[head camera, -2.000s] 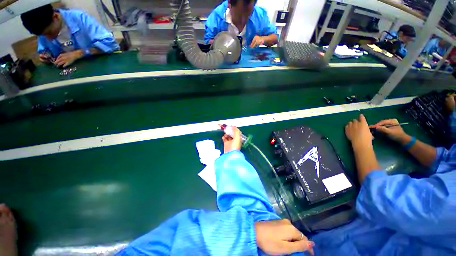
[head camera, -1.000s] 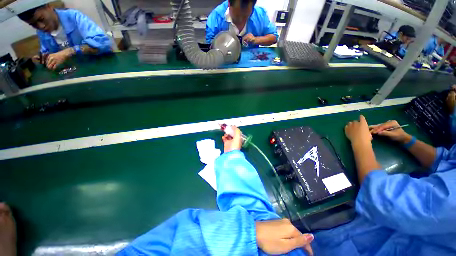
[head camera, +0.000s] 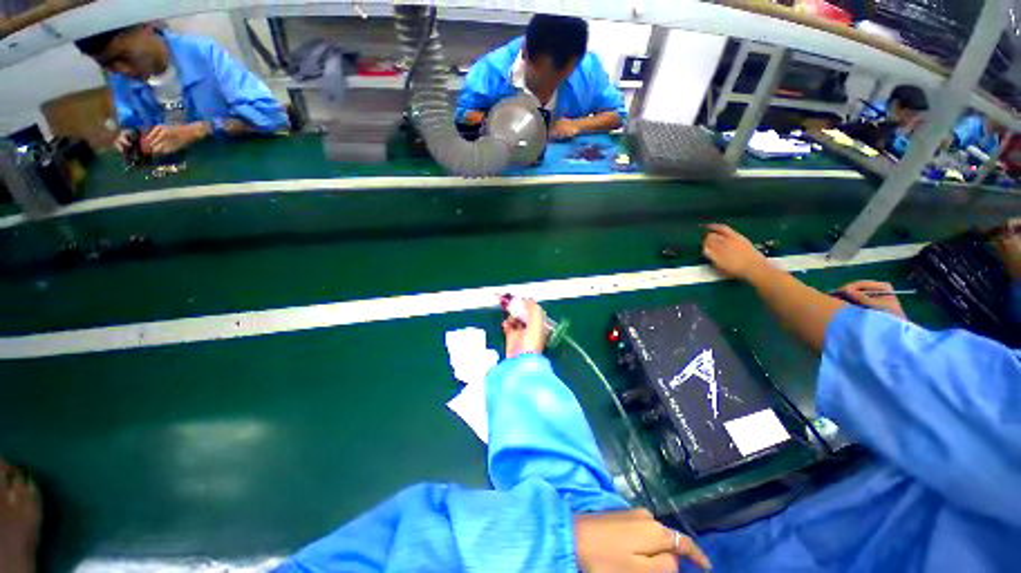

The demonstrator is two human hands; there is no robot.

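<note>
My right hand (head camera: pixel 525 330) holds the dispensing syringe (head camera: pixel 517 309) near the white rail, with its red front end pointing up and left. A pale air hose (head camera: pixel 597 372) runs back from its green fitting. White tissue (head camera: pixel 470 369) lies just left of my right forearm. My left hand (head camera: pixel 629 544) lies across by my right elbow at the bottom edge, back up, a ring on one finger; I see nothing in it. The black controller box (head camera: pixel 708 392) stands right of the hose.
A white rail (head camera: pixel 370 308) separates the bench from the green belt (head camera: pixel 370 249), where dark parts lie at left and right. A neighbour's hand (head camera: pixel 730 251) reaches over the rail at right. A grey duct (head camera: pixel 448 140) and two workers are opposite. Another hand (head camera: pixel 16 501) shows at the left edge.
The view has tilted up slightly. The right neighbour's nearer hand has moved up and left, over the rail to the belt. My hands and the syringe keep their pose.
</note>
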